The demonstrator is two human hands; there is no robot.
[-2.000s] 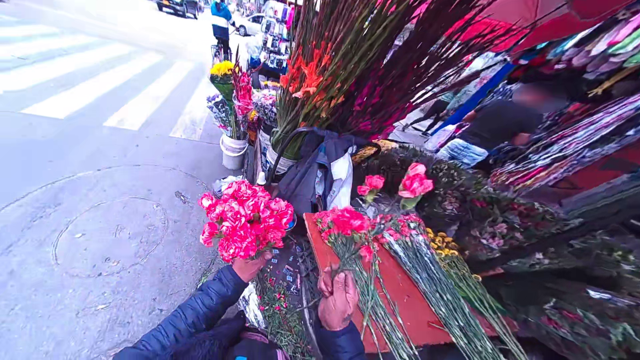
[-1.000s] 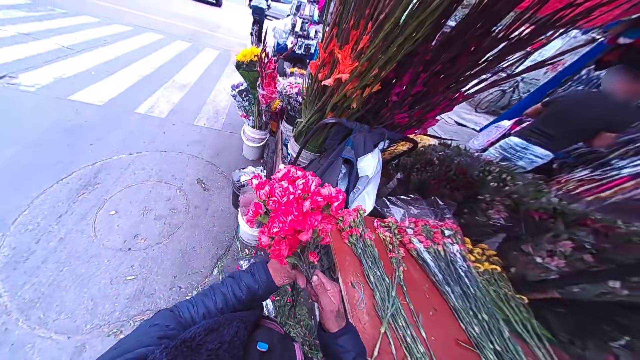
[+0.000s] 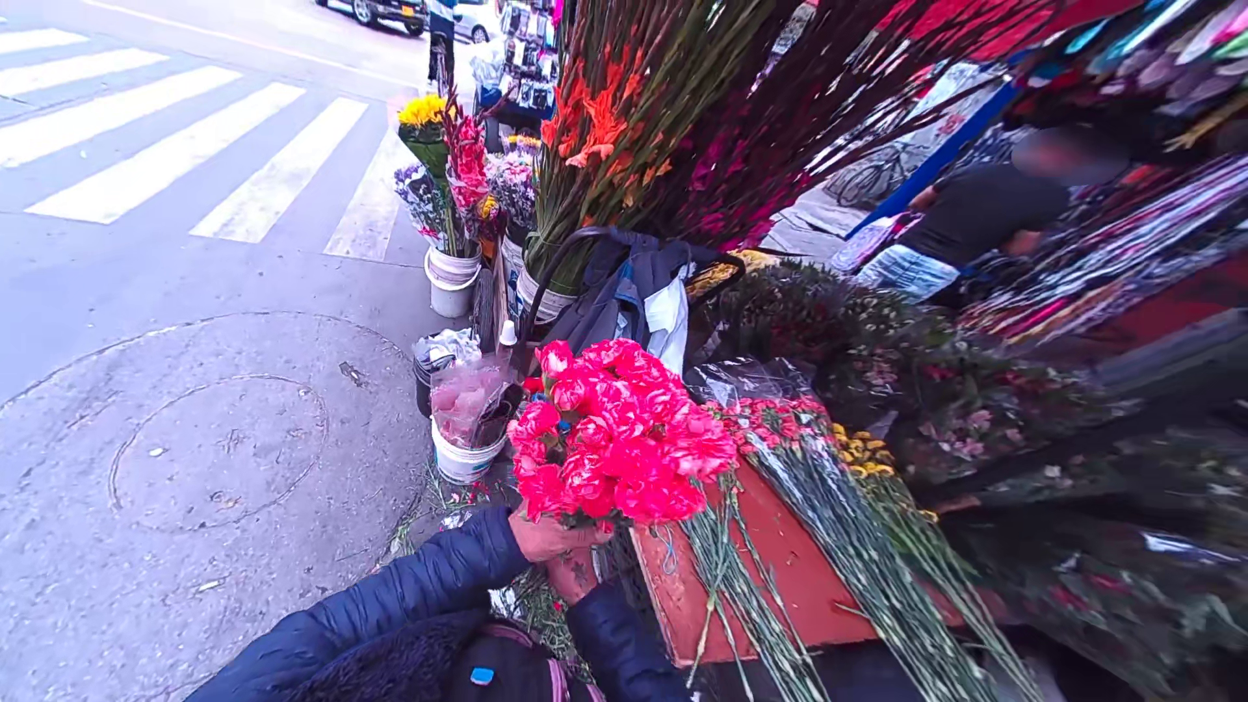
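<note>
A full bunch of pink carnations (image 3: pixel 614 434) is held upright in front of me. My left hand (image 3: pixel 548 534) is closed around its stems just under the blooms. Close beneath it, my right hand (image 3: pixel 573 575) is at the lower stems, mostly hidden by the left hand and the flowers; its fingers cannot be made out. To the right, a red wooden board (image 3: pixel 780 546) carries loose green flower stems (image 3: pixel 726 556), small pink carnations with long stems (image 3: pixel 858 546) partly under clear plastic, and yellow button flowers (image 3: pixel 863 450).
White buckets (image 3: pixel 466 458) stand left of the board, one with plastic wrap. Behind are a flower bucket (image 3: pixel 451 281), tall orange gladioli (image 3: pixel 595 117) and a dark jacket (image 3: pixel 624 292). Dark foliage bunches (image 3: pixel 877 341) fill the right. A person (image 3: pixel 985 214) bends at a stall beyond.
Two seconds ago my right hand was apart from the bunch, over the board; now it is at the stems below my left hand. The pink blooms at the board's near left edge are gone from there.
</note>
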